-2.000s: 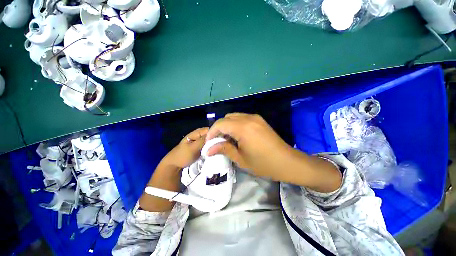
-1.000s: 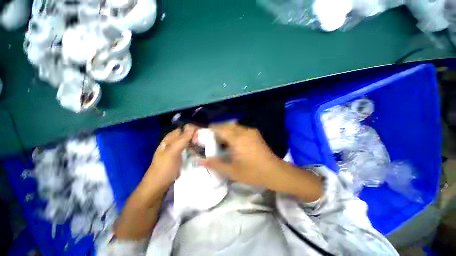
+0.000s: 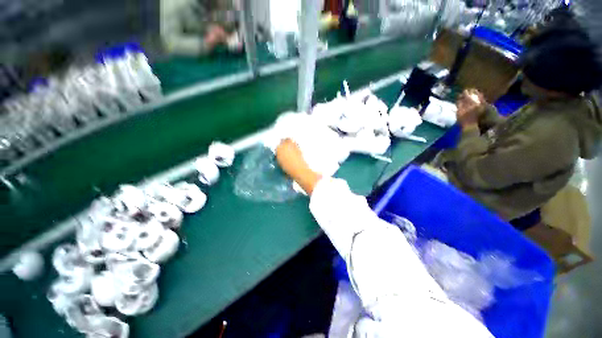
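Note:
My right hand (image 3: 291, 158) reaches over the bench to a heap of white covers (image 3: 317, 142) on a crumpled clear bag (image 3: 261, 178). Its fingertips are at the heap's left part, blurred against the white pieces, so I cannot tell whether they grip one. My left hand is out of the picture. The white housing that was at my lap is not visible.
Ball-shaped white shells (image 3: 142, 237) lie heaped on the green bench (image 3: 228, 257) at left. White housings with sticks (image 3: 366, 125) lie beyond the covers. A blue bin (image 3: 521, 290) holds clear wrapping at lower right. A co-worker (image 3: 528, 145) sits at right.
The view has swung up and to the right. My right hand has left the housing at my lap and stretched out to the white covers. My left hand has gone out of view.

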